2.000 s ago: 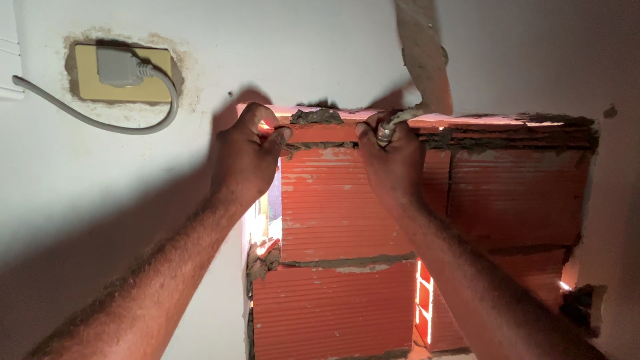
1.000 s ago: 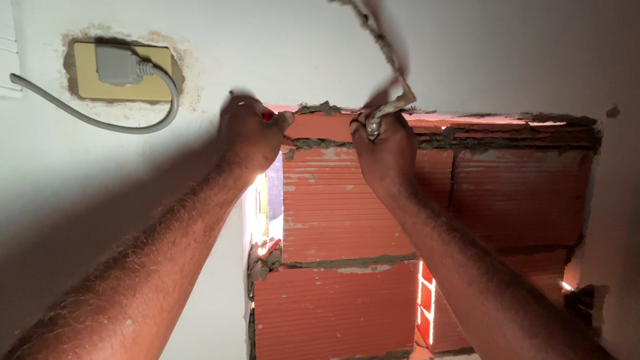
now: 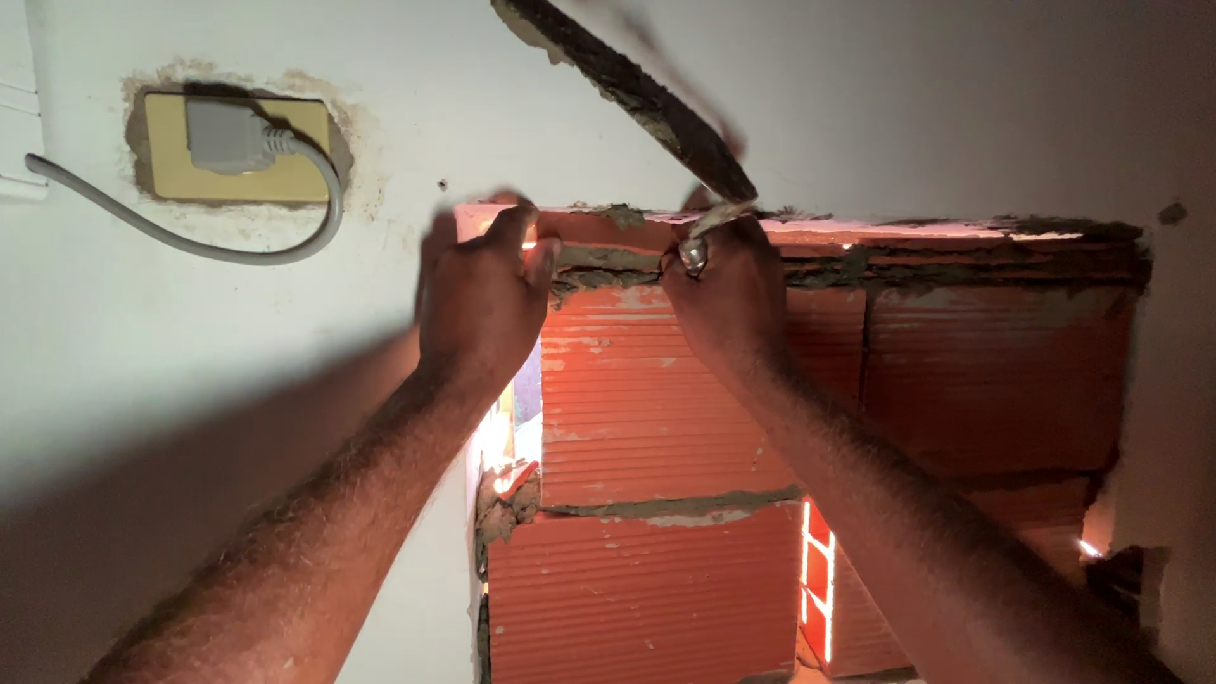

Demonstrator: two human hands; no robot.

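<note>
A thin strip of red clay brick lies along the top of the hollow-brick infill, with grey mortar around it. My left hand grips its left end between thumb and fingers. At its right end, my right hand is closed around a mason's trowel and rests against the strip. The mortar-smeared trowel blade slants up and left, seen nearly edge-on. The trowel handle is mostly hidden in my right fist, its metallic end showing. Below the hands are ribbed red hollow bricks with mortar joints.
A yellow outlet plate with a grey plug and looping cable is at upper left, beside the white wall. Bright light passes through a gap left of the bricks and a vertical slot lower down. Rough mortar sits at the left edge.
The trowel blade has turned from upright and broad-side to slanting up-left, nearly edge-on. Both hands remain near the ends of the brick strip.
</note>
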